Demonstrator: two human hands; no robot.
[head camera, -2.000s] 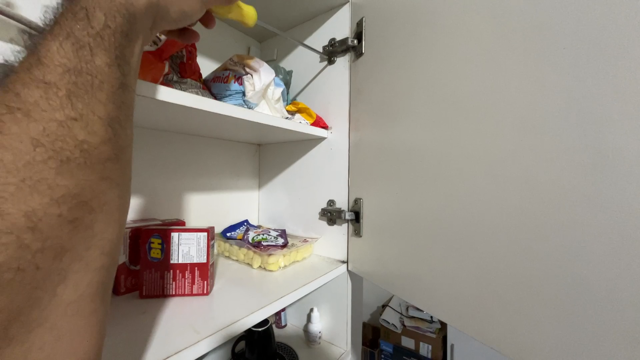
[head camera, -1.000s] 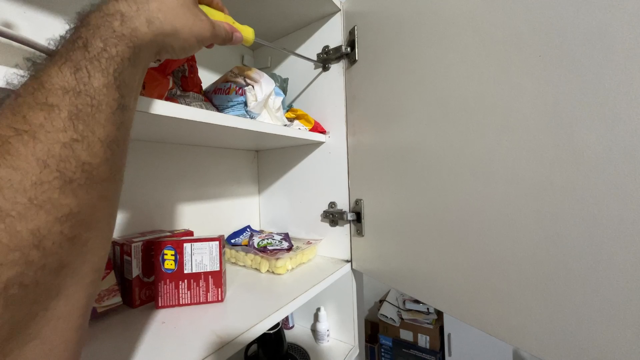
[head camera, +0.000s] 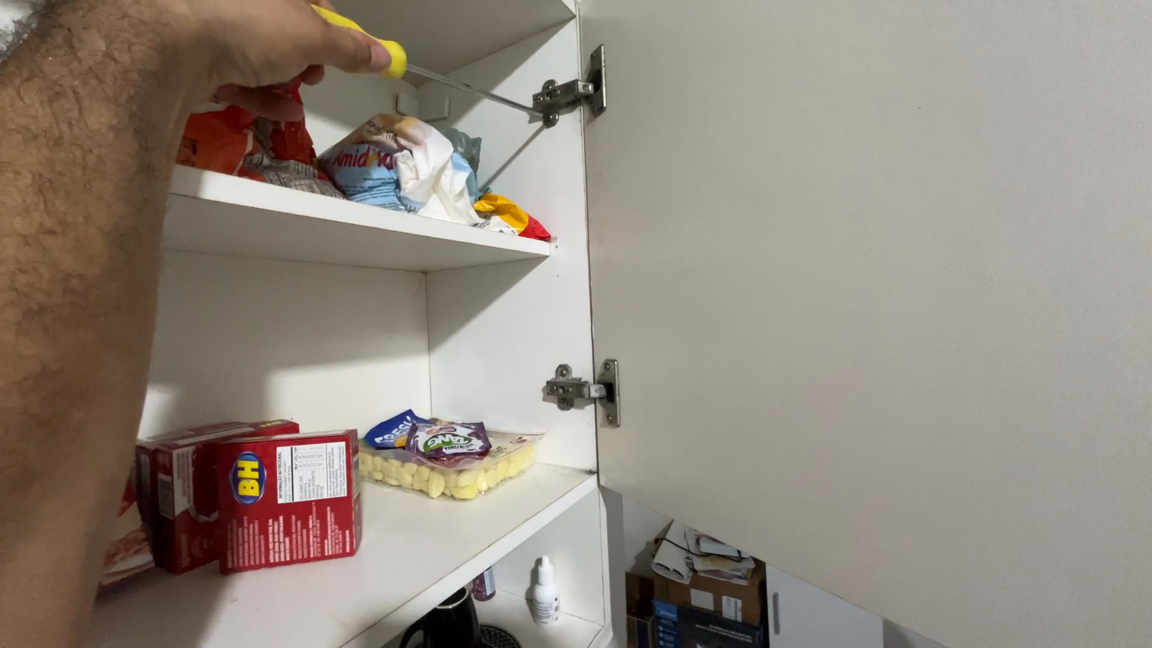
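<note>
My left hand (head camera: 297, 49), raised at the upper left, grips a screwdriver by its yellow handle (head camera: 387, 56). The metal shaft (head camera: 468, 90) slants down to the right, its tip at the upper cabinet hinge (head camera: 562, 97), on the cabinet-side part. A second metal hinge (head camera: 580, 387) sits lower on the same side panel. Both hinges join the white cabinet to its open door (head camera: 855, 270). My right hand is out of view.
Food bags (head camera: 396, 166) lie on the upper shelf (head camera: 360, 220). Below stand red boxes (head camera: 288, 531) beside a clear tray of pale yellow pieces (head camera: 450, 472) with sachets on top. Lower down are a black mug (head camera: 445, 621) and a white dropper bottle (head camera: 544, 589). Cardboard boxes (head camera: 711, 598) show under the door.
The screwdriver tip stays at the upper hinge while my left hand keeps its grip on the handle. The view has shifted slightly, showing more of the red boxes.
</note>
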